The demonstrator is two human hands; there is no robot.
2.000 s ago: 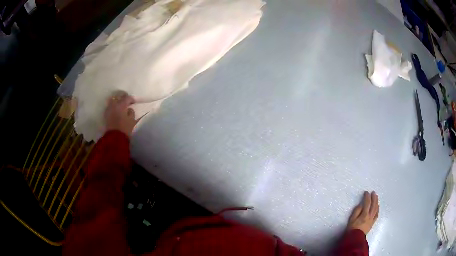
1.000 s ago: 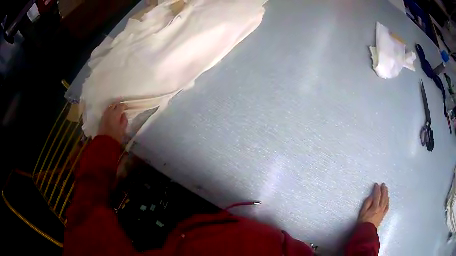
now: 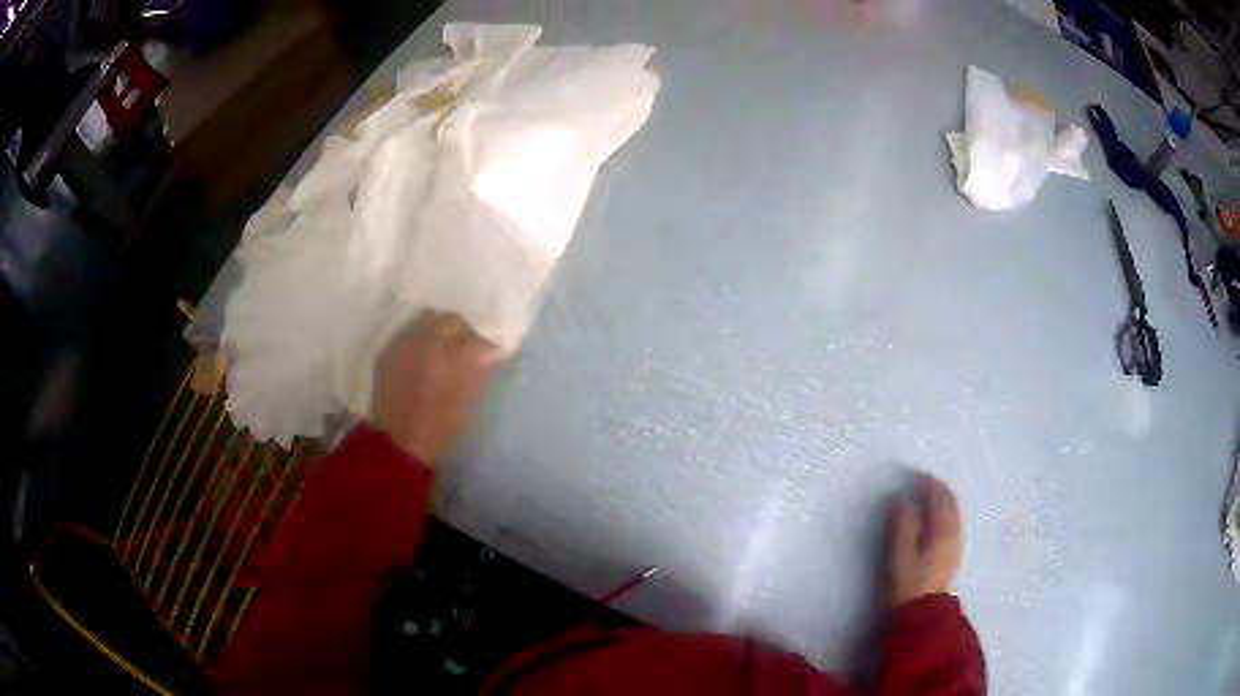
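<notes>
A loose heap of white cloth pieces [image 3: 313,258] with ragged edges lies at the left of the table. My left hand [image 3: 433,381], in a red sleeve, is blurred and closed on the near corner of a white garment panel [image 3: 530,177] on top of the heap. The fingertips are partly hidden by blur. My right hand [image 3: 925,534] is over the table near its front edge, blurred, with the fingers close together and no cloth seen in it.
A crumpled white cloth [image 3: 1004,143] lies at the back right. Tailor's shears [image 3: 1137,306] and a curled navy strap [image 3: 1135,170] lie at the far right. Layered white cloth [image 3: 1233,524] shows at the right rim. A yellow wire rack [image 3: 204,517] stands below the left edge.
My left hand has moved right with the panel's corner, and the top panel is pulled and folded differently on the heap. My right hand has moved left over the table.
</notes>
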